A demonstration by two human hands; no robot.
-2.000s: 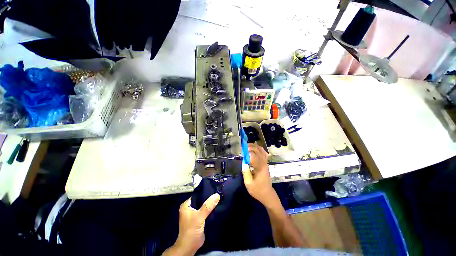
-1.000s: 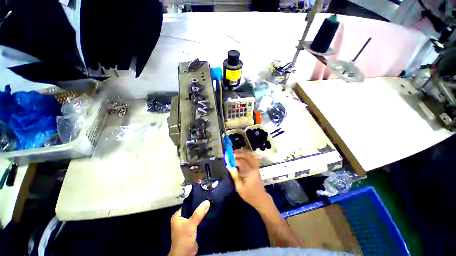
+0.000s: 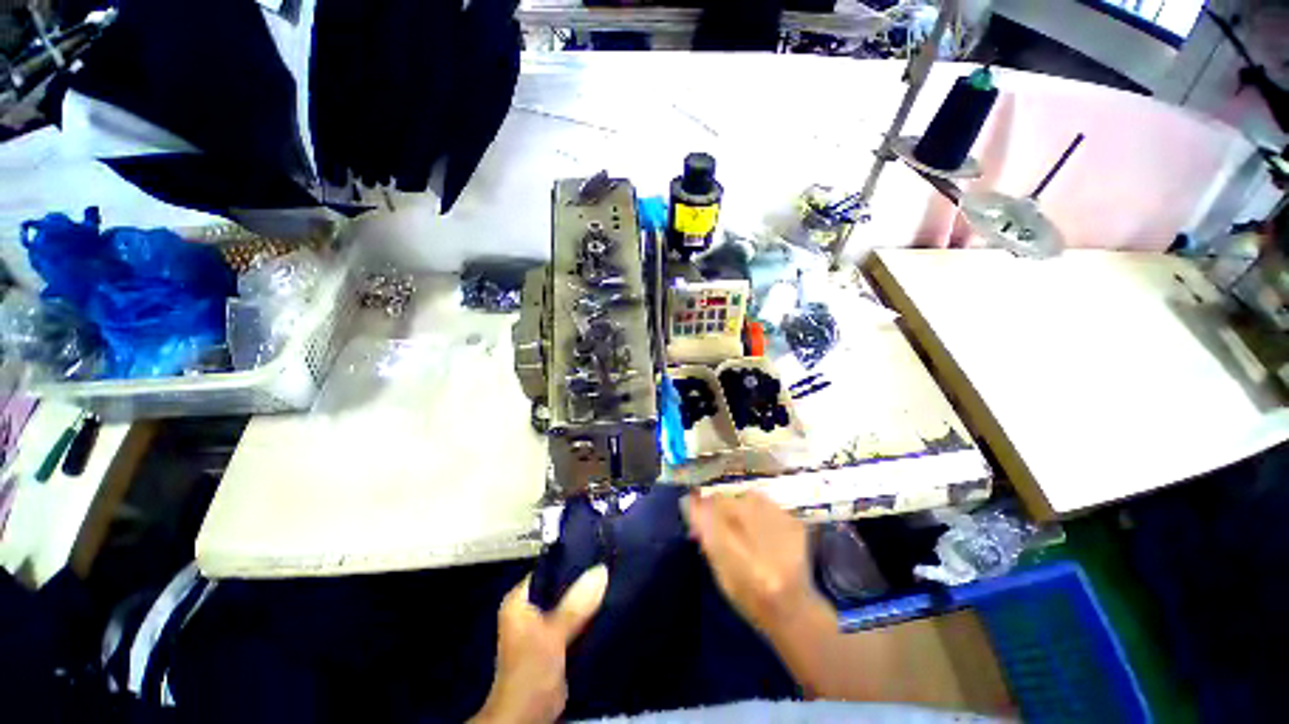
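Observation:
A dark navy garment (image 3: 636,594) lies over my lap, its upper edge at the near end of the grey-brown button-sewing machine (image 3: 605,325). My left hand (image 3: 544,637) grips the cloth, thumb on top, just below and left of the machine's near end. My right hand (image 3: 756,559) is at the garment's right edge, fingertips against the cloth; it is slightly blurred. The clamp area (image 3: 611,501) is small and partly hidden by cloth. A cream two-compartment tray (image 3: 724,436) holds black buttons (image 3: 756,396) right of the machine.
A white basket (image 3: 304,354) with a blue plastic bag stands left. Behind the tray are a cream keypad box (image 3: 707,318) and a black bottle (image 3: 694,205). A thread cone (image 3: 957,125) stands upper right. A blue crate (image 3: 1060,637) is lower right.
My right hand has moved from beside the tray and blue strip down onto the garment's right edge. My left hand still holds the cloth. The camera view has shifted.

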